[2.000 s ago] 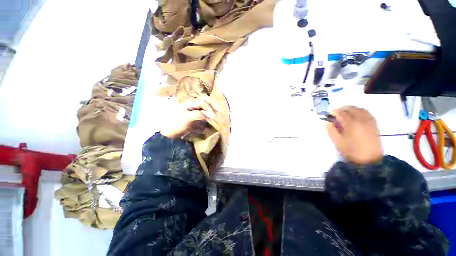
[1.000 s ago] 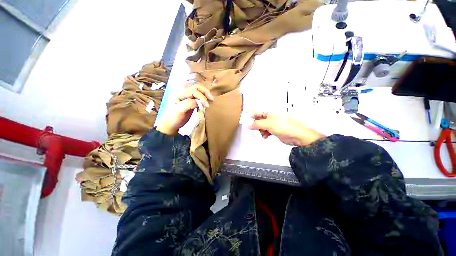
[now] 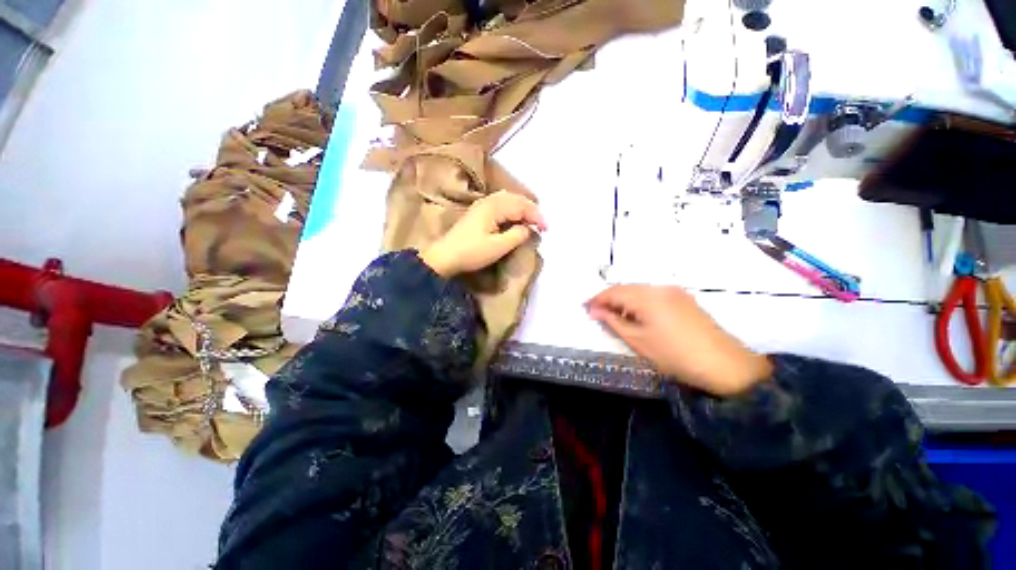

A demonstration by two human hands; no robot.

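A tan-brown garment piece point(image 3: 513, 292) lies folded at the front left of the white table, its lower end reaching the front edge. My left hand point(image 3: 490, 232) is on the piece with thumb and fingers pinched together at its right edge. My right hand point(image 3: 676, 331) is over the table to the right of the piece, clear of it, thumb and index finger close together. Whether it holds a thread or anything small cannot be seen. The sewing machine point(image 3: 824, 106) with a blue stripe stands at the upper right.
Pink and blue snips point(image 3: 819, 271) lie right of the needle area. Red-handled scissors point(image 3: 960, 334) and a yellow-orange handle point(image 3: 1003, 328) lie far right. A brown pile point(image 3: 490, 67) is at the upper left. Tied bundles point(image 3: 240, 223) stand left of the table, near a red pipe point(image 3: 84, 301).
The snips went from my right hand to the table. My left hand moved to the piece's right edge, and the piece looks more folded. My right hand moved nearer the front edge.
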